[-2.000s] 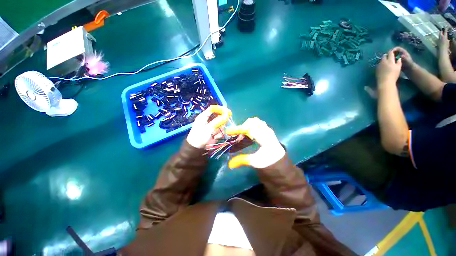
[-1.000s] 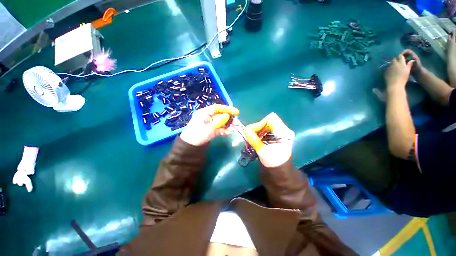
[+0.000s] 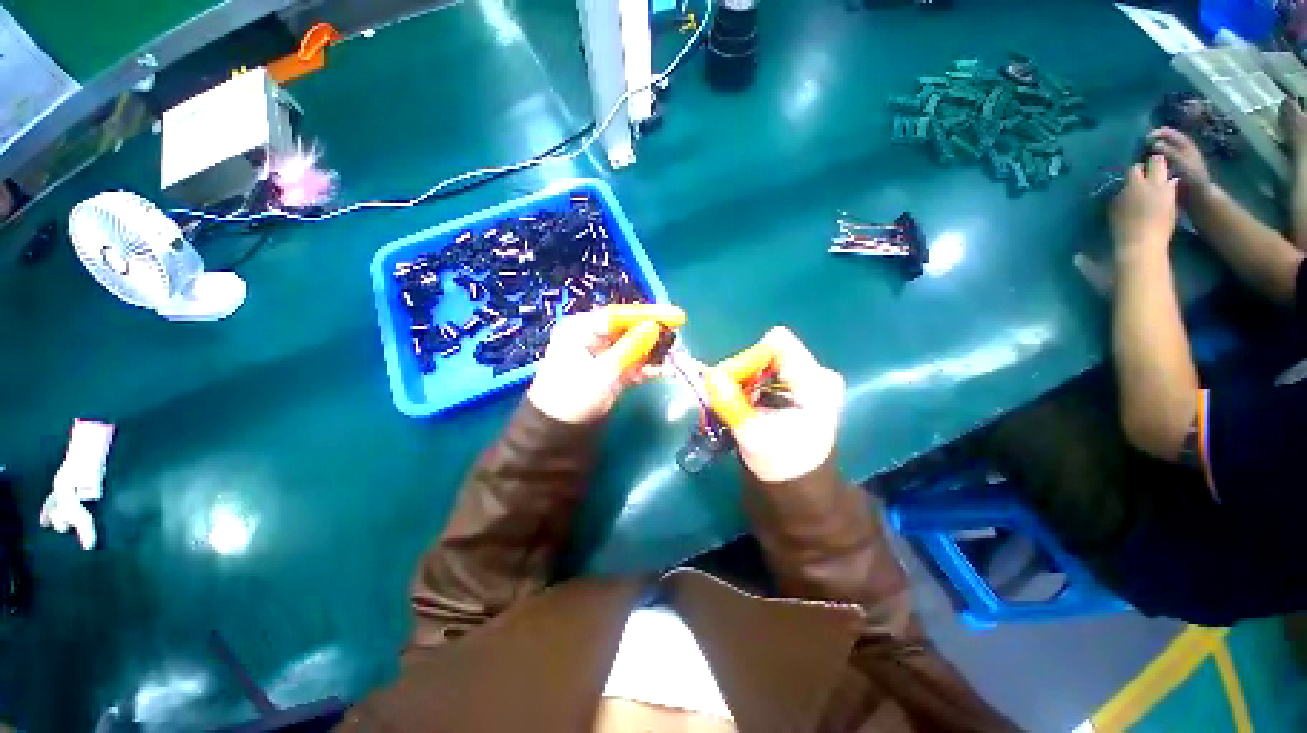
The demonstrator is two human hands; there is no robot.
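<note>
My left hand (image 3: 588,358), with orange finger cots, pinches a small black part (image 3: 661,344) at the lower right corner of the blue tray (image 3: 400,375). My right hand (image 3: 786,408), also with orange cots, holds a wired connector assembly (image 3: 705,447), whose dark end hangs below the fingers. Thin wires run between the two hands. Part of the assembly is hidden in my right hand. Many small black parts (image 3: 538,294) lie in the tray. Another wired assembly (image 3: 892,244) lies on the bench to the right, its wires pointing left.
A white fan (image 3: 132,246), a white box (image 3: 218,132) and a cable stand at the back left. A white glove (image 3: 82,480) lies at left. A heap of green parts (image 3: 992,122) lies at the back right. A person's arms (image 3: 1154,287) are at right, above a blue stool (image 3: 989,559).
Since the oldest frame, my right hand has turned and closed on the assembly, and its wires now stretch between my hands. The view has shifted slightly, and the glove has come into view.
</note>
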